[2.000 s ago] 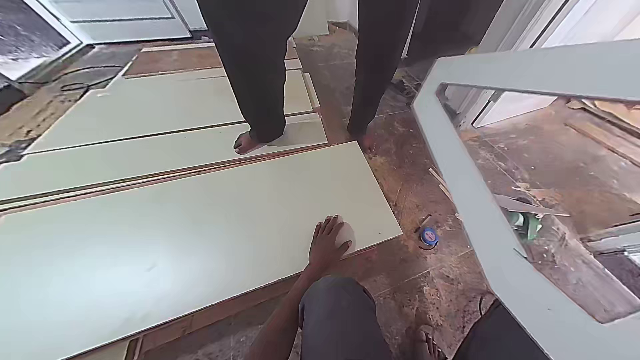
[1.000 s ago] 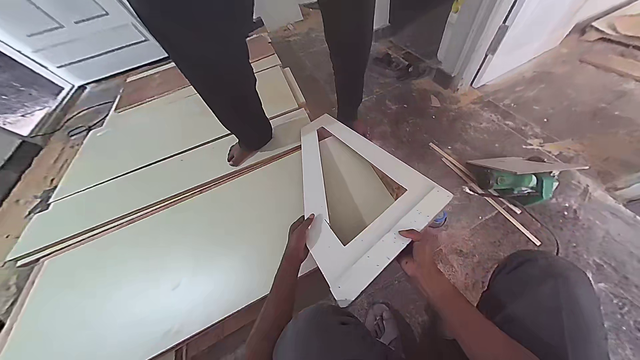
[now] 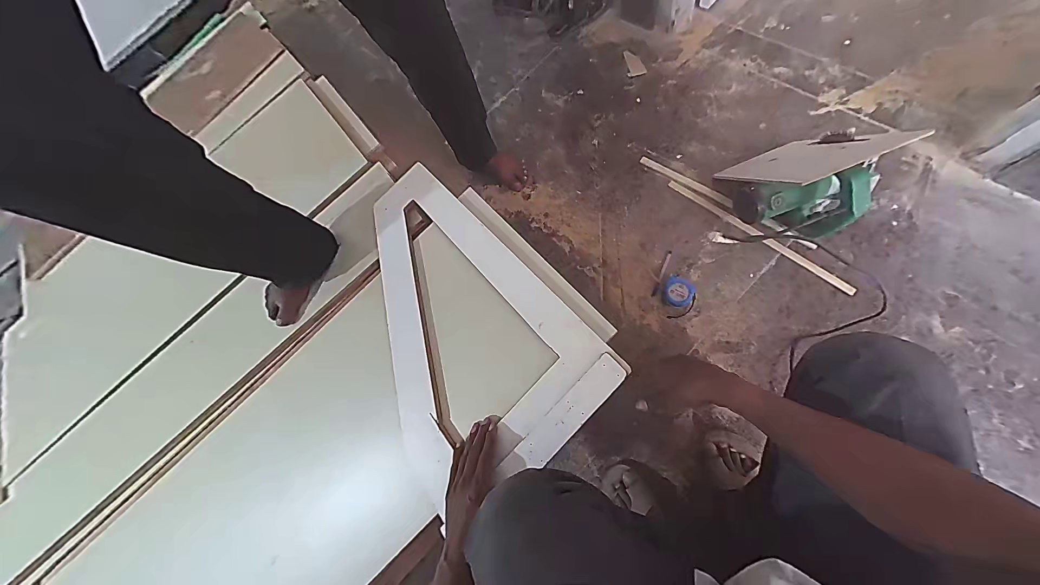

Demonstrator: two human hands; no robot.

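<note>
A white frame of flat boards (image 3: pixel 569 390) with a long angular opening lies over the end of a large pale panel (image 3: pixel 284 439). My left hand (image 3: pixel 475 459) rests on the frame's near-left corner with the fingers stretched out flat. Off the frame's right corner is my right hand (image 3: pixel 662 382), low over the floor and blurred; its fingers are hard to make out. A blue tape measure (image 3: pixel 678 292) lies on the floor beyond it, with a slim pencil-like stick (image 3: pixel 664 266) beside it.
More pale panels (image 3: pixel 162 325) lie side by side at the left. Another person's bare foot (image 3: pixel 291 302) stands on one, the other foot (image 3: pixel 509 172) on the floor. A green circular saw (image 3: pixel 821 199), its cord and thin wooden strips (image 3: pixel 764 236) lie on the dusty floor at the right.
The frame, held up in both hands a second ago, now lies on the panel. My right hand has come off it and moved to its right. The view has tilted downward.
</note>
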